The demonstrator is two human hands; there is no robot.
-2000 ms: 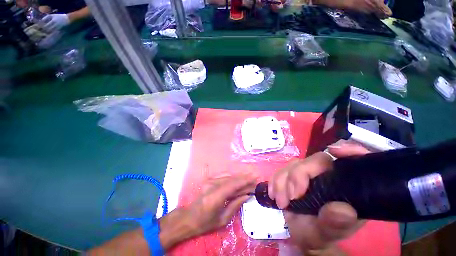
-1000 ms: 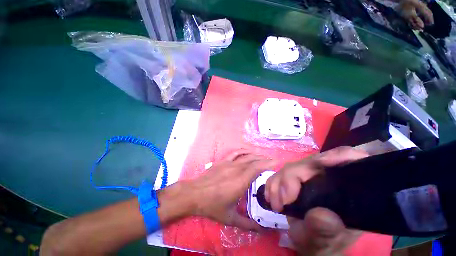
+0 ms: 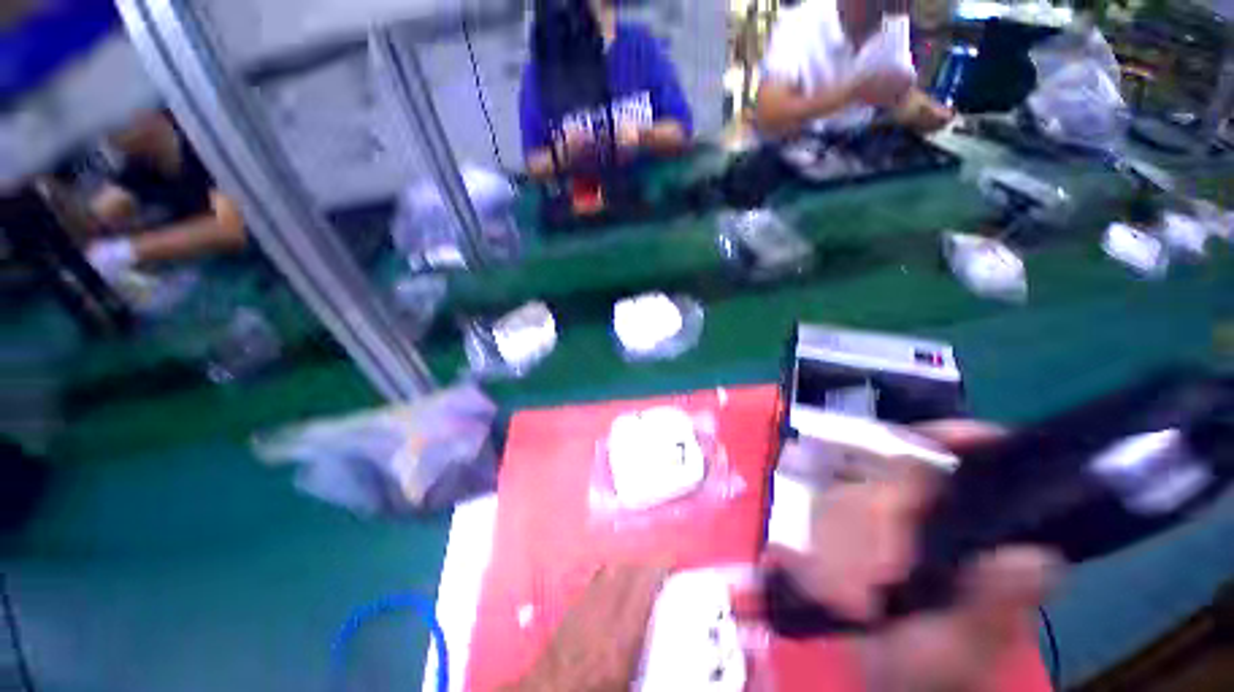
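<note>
My right hand [image 3: 880, 541] grips the thick black electric screwdriver [image 3: 1001, 507], blurred, with its front end beside the near housing and in front of the feeder. My left hand [image 3: 596, 635] is partly cut off by the bottom edge and lies against the left side of the near white device housing [image 3: 693, 635]; its fingers are blurred, so its grip is unclear. A second white housing [image 3: 655, 457] lies on clear film farther up the red mat [image 3: 555, 473]. The black and silver-white screw feeder [image 3: 873, 354] stands at the mat's right.
A greyish bag [image 3: 406, 453] lies left of the mat, above a blue coiled cord [image 3: 386, 608]. Bagged white units [image 3: 647, 325] sit on the green strip beyond. Metal posts [image 3: 271, 203] rise at left. Several people [image 3: 636, 81] sit opposite.
The view has tilted up, showing the people opposite. The screwdriver's front end has moved off the near housing, to its right. My left hand sits lower in view, its wrist now out of frame.
</note>
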